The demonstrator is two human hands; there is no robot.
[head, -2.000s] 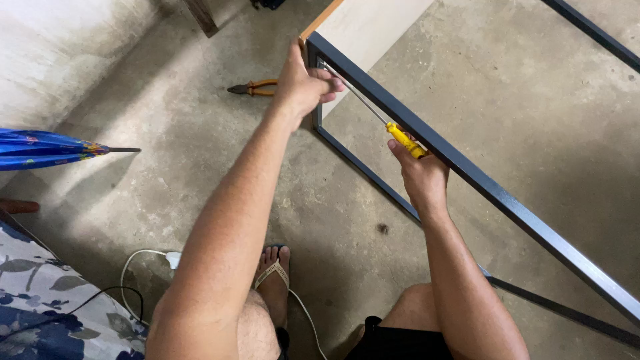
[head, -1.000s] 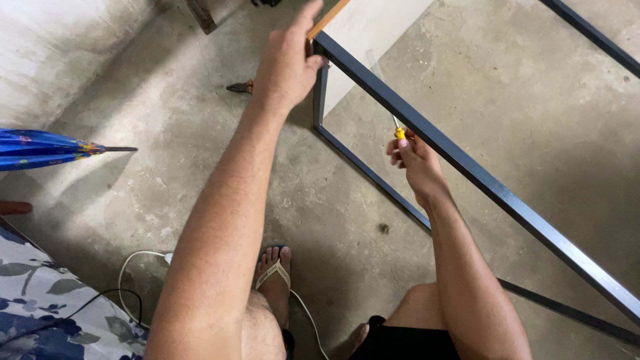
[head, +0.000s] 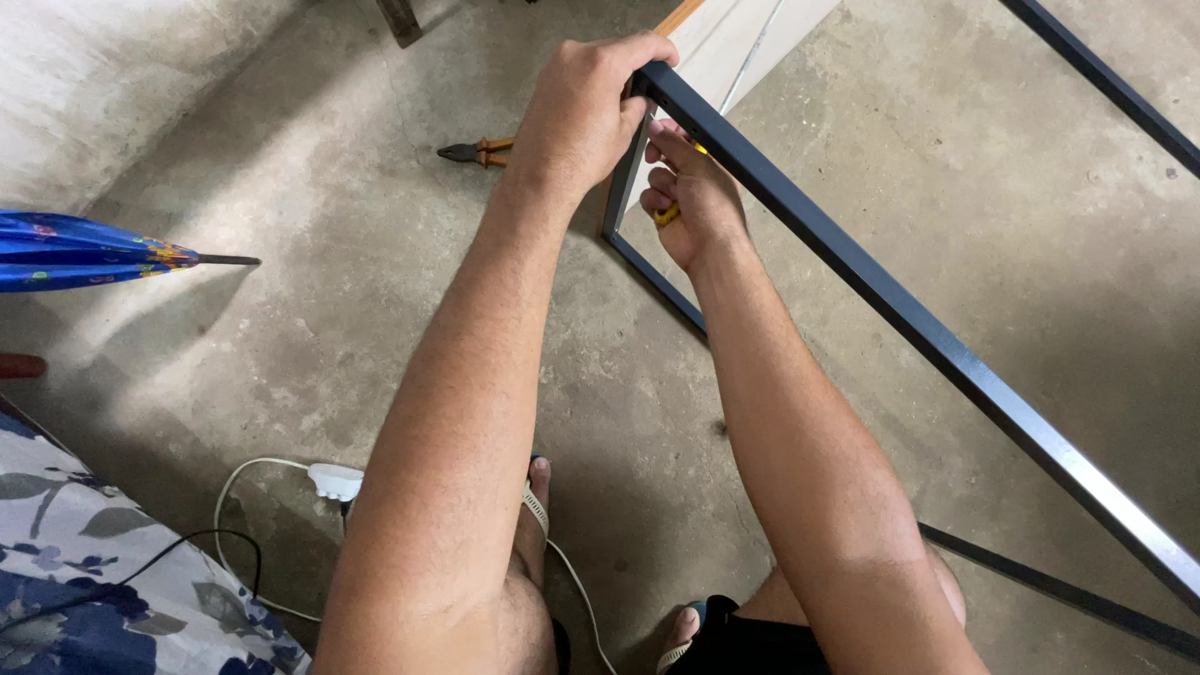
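My left hand (head: 600,103) grips the upper corner of a dark metal frame (head: 844,253), its fingers over the end where the frame meets a pale board with an orange-brown edge (head: 741,47). Just below and right of that corner, my right hand (head: 689,187) is closed around a yellow-handled screwdriver (head: 667,216). Only bits of the yellow handle show between the fingers. A thin metal shaft slants up behind the frame bar, across the board. Small holes are visible in the bar near the corner.
Pliers with orange handles (head: 478,152) lie on the concrete floor left of the frame. A folded blue umbrella (head: 84,251) juts in at the left. Lower left are a floral cloth (head: 122,562), a white plug connector (head: 335,482) and cables near my feet. A wooden leg (head: 400,21) stands at the top.
My right hand has moved up and left towards the frame's corner with the screwdriver. My left hand, raised off the corner a second ago, now wraps over it.
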